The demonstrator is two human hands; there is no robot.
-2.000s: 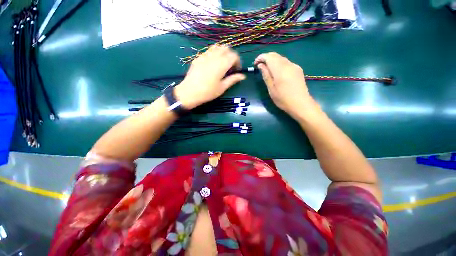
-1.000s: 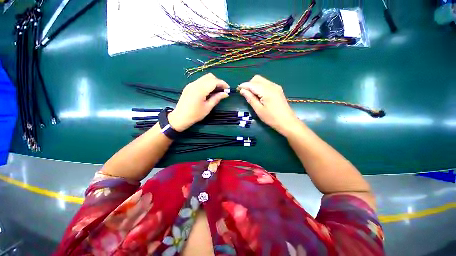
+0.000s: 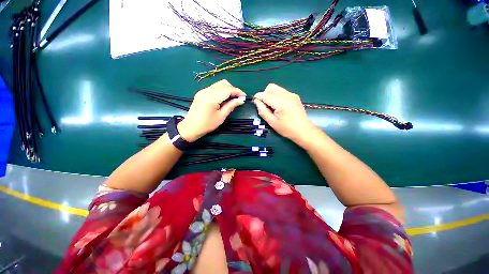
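My left hand (image 3: 214, 111) pinches a black sleeve (image 3: 163, 98) by its white-marked end; the rest of it runs out to the left beside another thin black length. My right hand (image 3: 281, 112) pinches twisted wires (image 3: 354, 109) close to that end. The wires run out to the right and end in a dark connector (image 3: 403, 126) lying on the mat. The fingertips of both hands are a small gap apart. Whether the wire tips are inside the sleeve is too small to tell. More black sleeves with white bands (image 3: 236, 126) lie in groups below my left hand.
A pile of twisted wires (image 3: 279, 45) lies at the back, partly on white paper (image 3: 139, 27). A clear plastic bag (image 3: 375, 27) and a black-handled tool (image 3: 420, 21) lie at the back right. Sleeved harnesses (image 3: 24, 80) lie at far left, near a blue bin (image 3: 6, 123).
Both hands have come down toward the body and closer together with the sleeve and wires. The wires' connector end has shifted down and slightly left. Over the last second the hands barely moved.
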